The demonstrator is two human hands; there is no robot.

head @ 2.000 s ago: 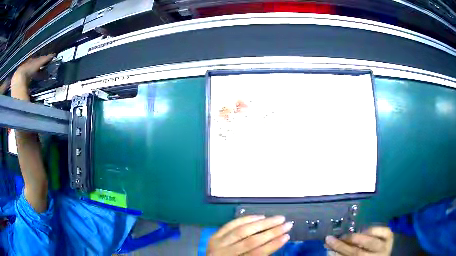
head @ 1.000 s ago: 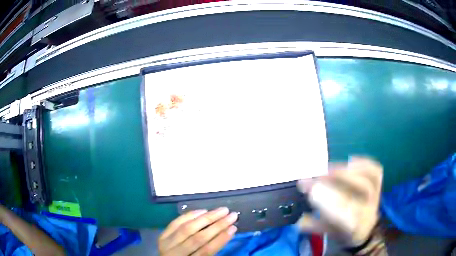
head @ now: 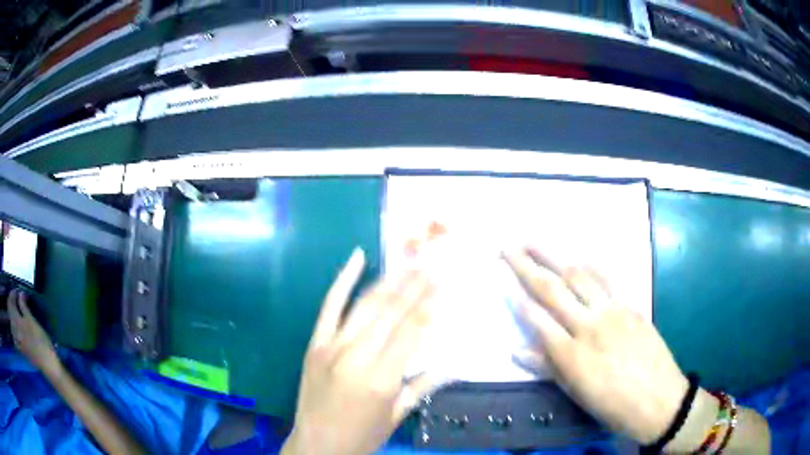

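The white pad (head: pixel 471 329) with a thin black rim lies on the green mat. Small orange-red specks (head: pixel 436 229) lie on its upper left part. The black slotted fixture (head: pixel 497 419) lies along the pad's near edge, with no hand gripping it. My left hand (head: pixel 369 347) is blurred, fingers spread, over the pad's left edge. My right hand (head: pixel 586 329) is over the right half of the pad, slightly blurred, fingers pointing up and left. Its fingertips are too blurred to tell whether they hold a component.
Another slotted fixture (head: pixel 145 275) stands upright at left beside a grey arm (head: pixel 67 209). A green label (head: pixel 194 374) lies on the mat. A dark conveyor (head: pixel 400 122) runs beyond the pad. A co-worker's arm (head: pixel 67 387) in blue is at lower left.
My left hand has let go of the fixture and moved up to the pad's left side. My right hand has moved from the pad's lower right corner onto the pad. The view has also shifted.
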